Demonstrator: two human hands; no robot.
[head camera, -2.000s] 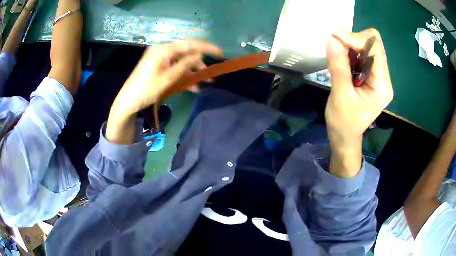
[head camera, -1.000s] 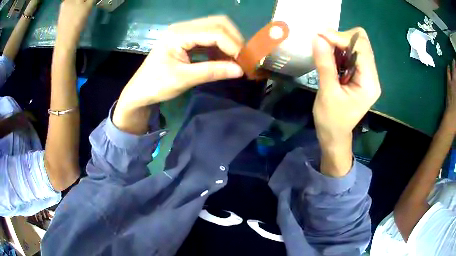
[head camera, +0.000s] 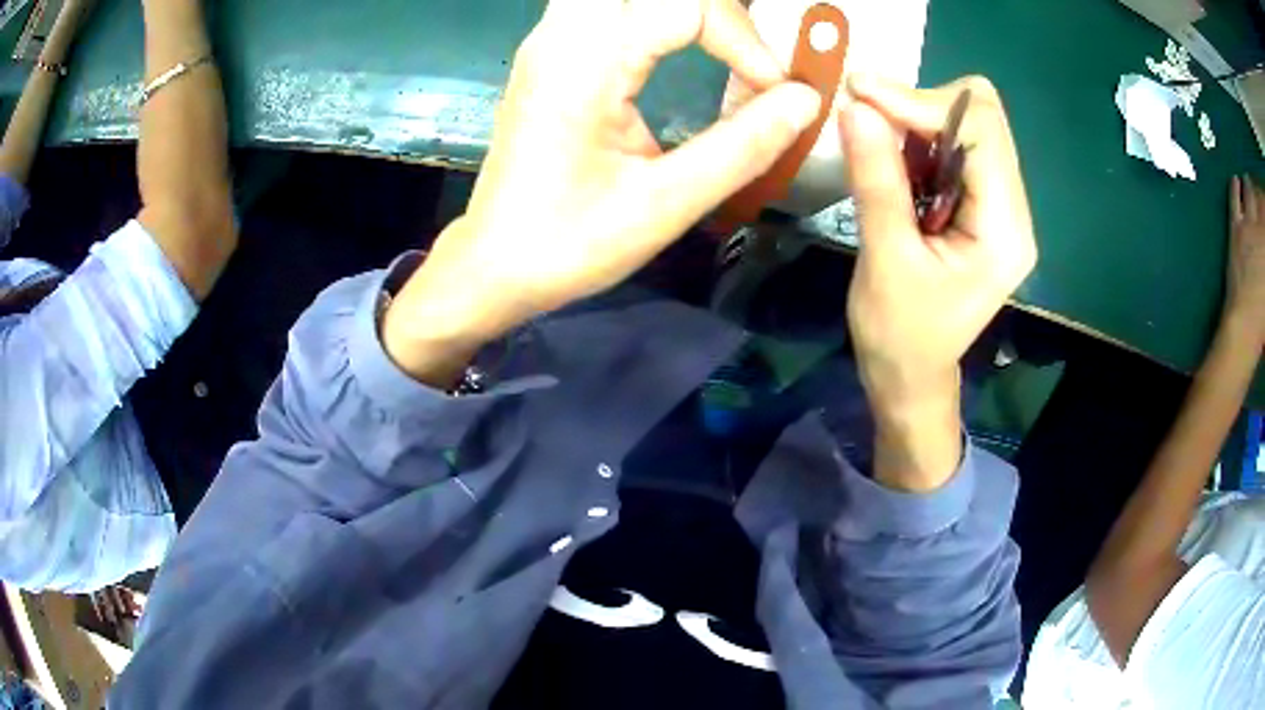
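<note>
A brown strap stands up from the near end of the cream housing, its rounded end with a white round spot pointing away from me. My left hand pinches the strap between thumb and forefinger just below that end. My right hand is close to the right, its thumb and forefinger tips at the strap's right edge. A dark red tool with a pointed blade-like tip is held in its curled fingers. The lower strap and the housing's near end are partly hidden by my hands.
The green bench has a worn pale strip along its near edge at left. Crumpled white paper and small white pieces lie at right. Other people's arms reach in at left and right.
My left hand has moved right and up from the strap's length to near its end. The strap has turned from lying leftward to upright over the housing. My right hand has shifted slightly left with the tool.
</note>
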